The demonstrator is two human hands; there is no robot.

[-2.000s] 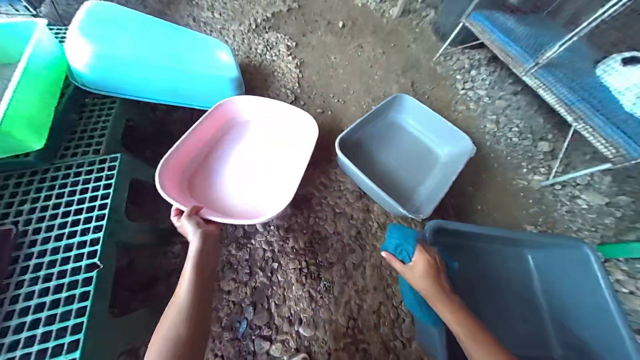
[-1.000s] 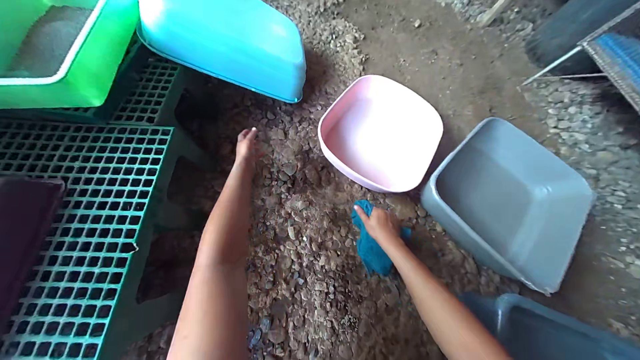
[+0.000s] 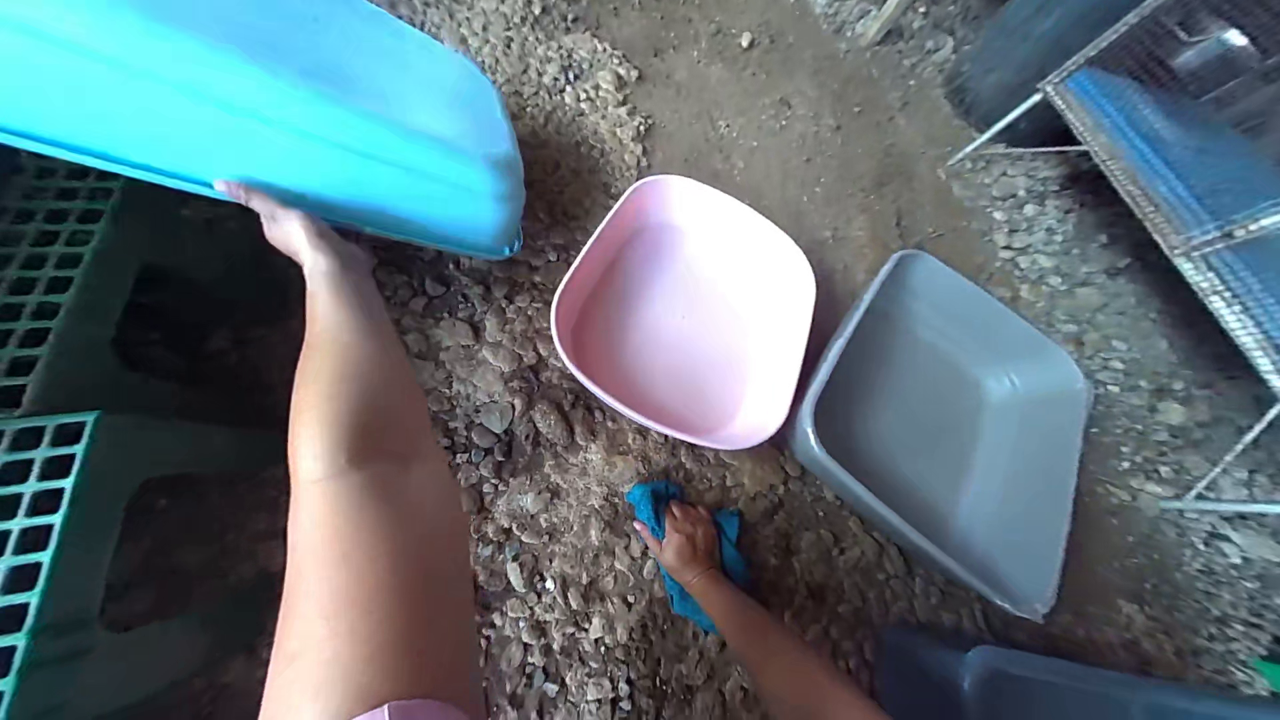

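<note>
At upper left, my left hand (image 3: 290, 225) is at the lower rim of a light-blue plastic tub (image 3: 300, 110), which is tilted with its outer side showing; its fingers are partly hidden behind the rim. My right hand (image 3: 688, 545) grips a teal cloth (image 3: 735, 550) above the stony ground. Between and beyond my hands a pink plastic basin (image 3: 690, 320) rests on the ground, its inside facing up. Right beside it stands a grey plastic basin (image 3: 950, 410), also facing up.
Green plastic grating (image 3: 40, 500) on raised supports runs down the left side. A dark blue-grey tub (image 3: 1080, 690) lies at the bottom right. Toward the upper right are a wire-mesh cage (image 3: 1180, 200) on metal legs and a dark rounded object (image 3: 1030, 60). Gravel and damp soil cover the ground.
My left hand has let go of the pink basin, which now sits beside the grey one, and has reached the light-blue tub. My right hand, still with the cloth, has left the dark tub.
</note>
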